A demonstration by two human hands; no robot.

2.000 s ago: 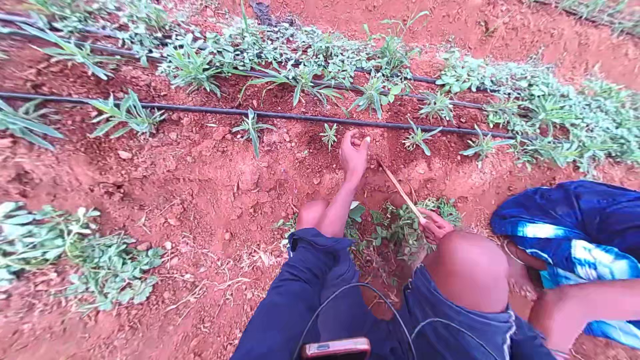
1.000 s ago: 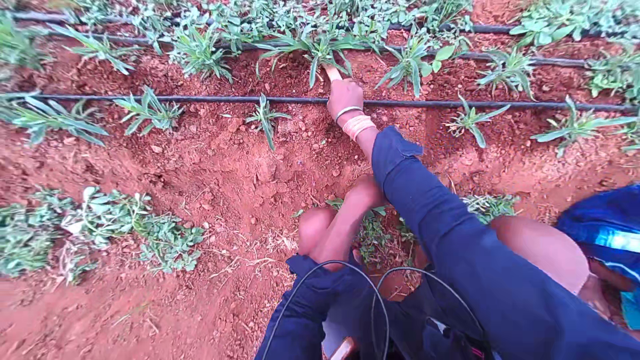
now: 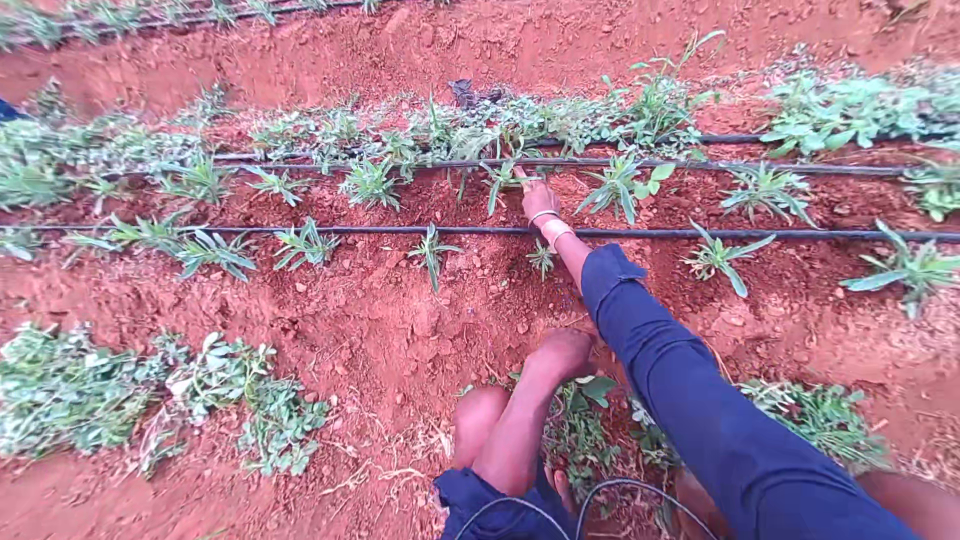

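My right hand (image 3: 539, 198), with a bangle and a band at the wrist, grips the wooden handle (image 3: 519, 172) of a tool and reaches over the nearer black drip line. The tool's far end is hidden among leaves by the second drip line (image 3: 570, 162). A narrow-leaved seedling (image 3: 501, 180) stands right beside the handle. My left hand (image 3: 566, 352) is bent down low over the red soil near my knee; its fingers are hidden, so whether it holds anything does not show. A small seedling (image 3: 541, 259) grows between the two hands.
The nearer drip line (image 3: 345, 229) crosses the whole view, with seedlings along it. Pulled green plants (image 3: 75, 390) lie in a heap at left, and more greenery (image 3: 817, 420) lies at lower right. Low weeds (image 3: 450, 131) cover the bed's far side. A cord (image 3: 622, 482) loops near my legs.
Two seconds ago the right hand was low by the knee with the stick-like handle; it has since reached forward over the drip line. The left hand has drawn back from beside the line toward my knee.
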